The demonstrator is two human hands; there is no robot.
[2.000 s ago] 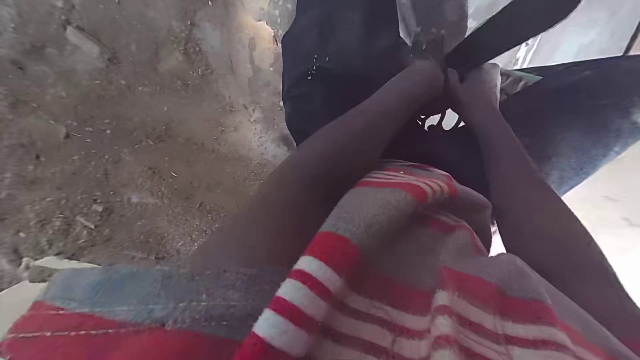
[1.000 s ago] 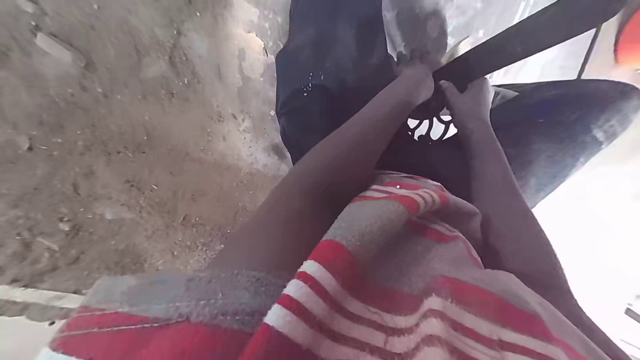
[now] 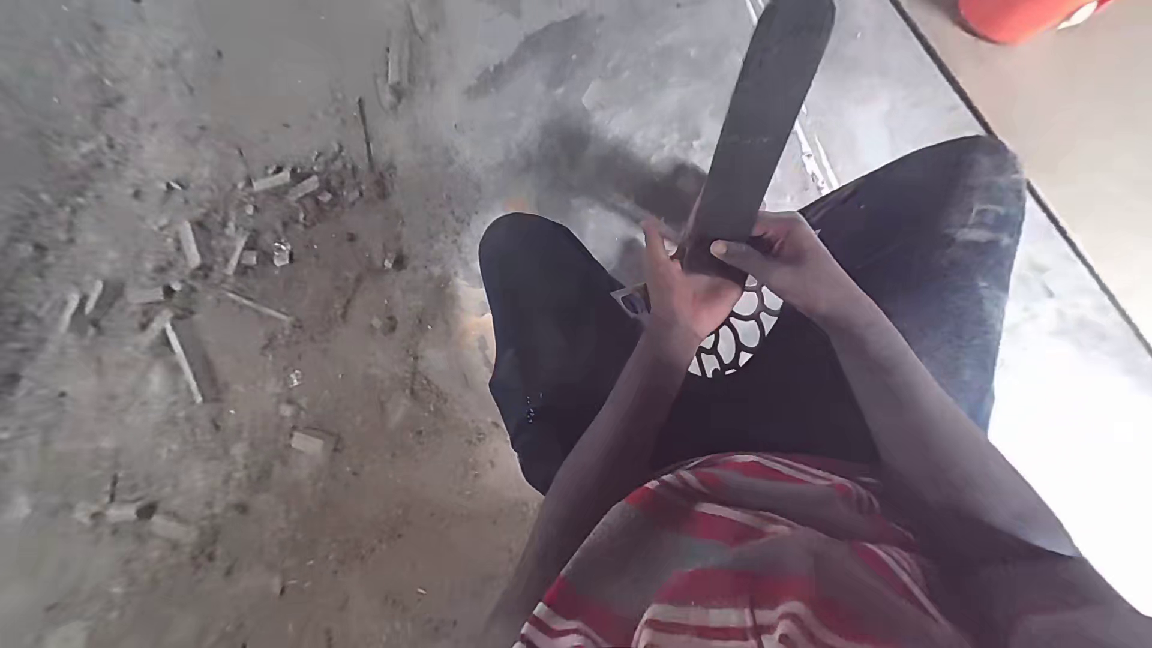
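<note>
A long dark flat blade-like piece with a rounded end [image 3: 765, 108] points up and away from my lap. My left hand [image 3: 693, 288] is under and beside its near end, palm up, with the thumb raised at the left edge. From the right, my right hand [image 3: 787, 261] grips the same end, its thumb lying on the flat face. Just below the hands is a round white-and-black patterned piece [image 3: 740, 335], partly hidden by them. A small pale-edged piece [image 3: 632, 301] shows left of my left wrist.
Wood offcuts [image 3: 184, 360] and other small debris lie on the dusty floor at left. My bent knees frame the hands. A dark line [image 3: 1071, 225] crosses the floor at right, and a red object [image 3: 999, 18] stands beyond it at the top.
The dark piece pointed up to the right before and now stands more nearly straight away from me. More of the patterned piece shows below my hands. The view has shifted.
</note>
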